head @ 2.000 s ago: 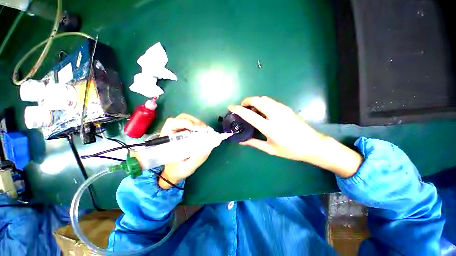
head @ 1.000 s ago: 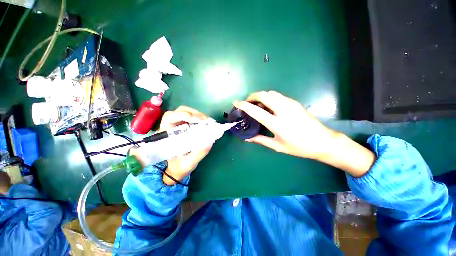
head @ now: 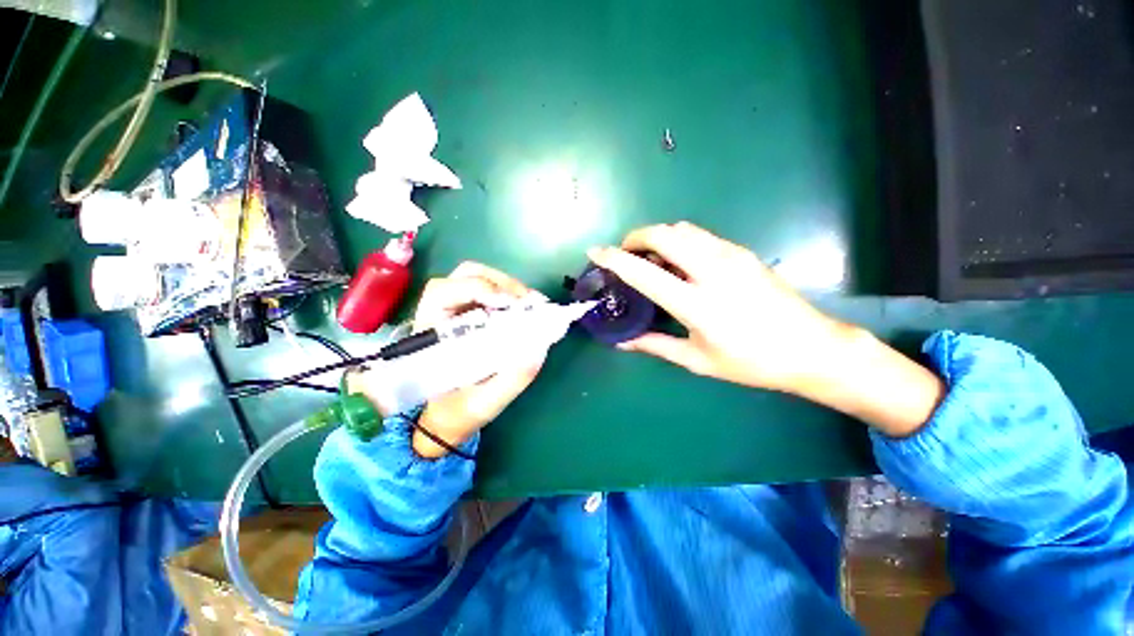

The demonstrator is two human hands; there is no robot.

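Observation:
My left hand (head: pixel 479 391) holds the white translucent glue syringe (head: pixel 454 363) like a pen. Its green end cap points down-left and its nozzle tip points right. My right hand (head: pixel 734 311) holds a small round black part (head: pixel 617 316) between fingers and thumb on the bench. The nozzle tip is at the face of the part; whether it touches cannot be told. A clear hose (head: pixel 236 509) loops from the green cap. The red squeeze bottle (head: pixel 374 288) lies left of my left hand, its nozzle by a crumpled white tissue (head: pixel 404 155).
The label-covered dispenser (head: pixel 292 205) stands at left with two white round-ended objects (head: pixel 118 249) and a yellowish air line (head: pixel 106 174). A black tray (head: pixel 933 149) is at right. A blue bin (head: pixel 77 360) and another person's blue sleeve (head: pixel 75 534) are at left. A cardboard box (head: pixel 205 572) is below.
The bench things have shifted slightly right in the picture. The syringe tip stays at the black part, and both hands keep their holds. The other person's sleeve at left has changed position.

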